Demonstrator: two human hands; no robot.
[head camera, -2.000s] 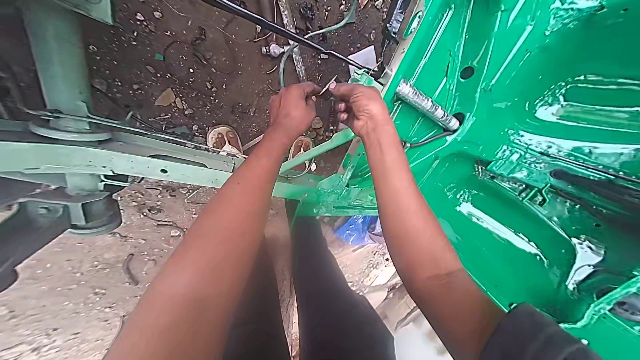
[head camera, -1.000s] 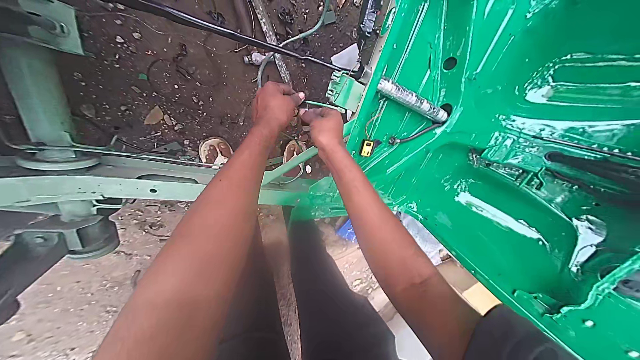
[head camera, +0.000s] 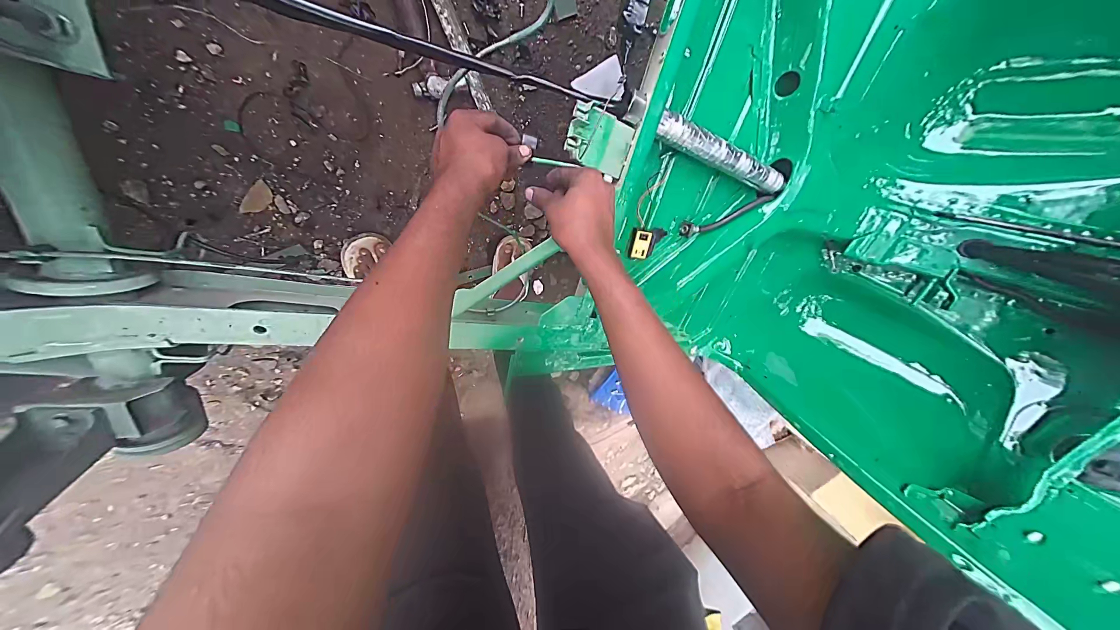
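Note:
Between my hands runs a thin green tube or cable (head camera: 553, 163) toward a pale green metal bracket (head camera: 602, 140) at the edge of the glossy green painted body panel (head camera: 744, 79). My left hand (head camera: 477, 156) is closed on its left end, thumb and finger pinched together. My right hand (head camera: 577, 208) is just below the bracket, thumb apart from the curled fingers; whether it grips the tube is not clear. A yellow and black connector (head camera: 641, 243) hangs on thin wires right of my right hand. A foil-wrapped tube (head camera: 722, 150) enters a hole in the panel.
A pale green chassis rail (head camera: 175, 328) crosses at left, with a slanted green bar (head camera: 507, 278) joining it. Above my hands passes a black cable (head camera: 420, 45). A grey hose (head camera: 507, 39) lies over the dirt ground (head camera: 201, 157), among stones and scraps. My feet are below the rail's far side.
My hands have moved apart a little, and the green tube shows between them. The yellow connector and the bracket are in fuller sight than two seconds ago.

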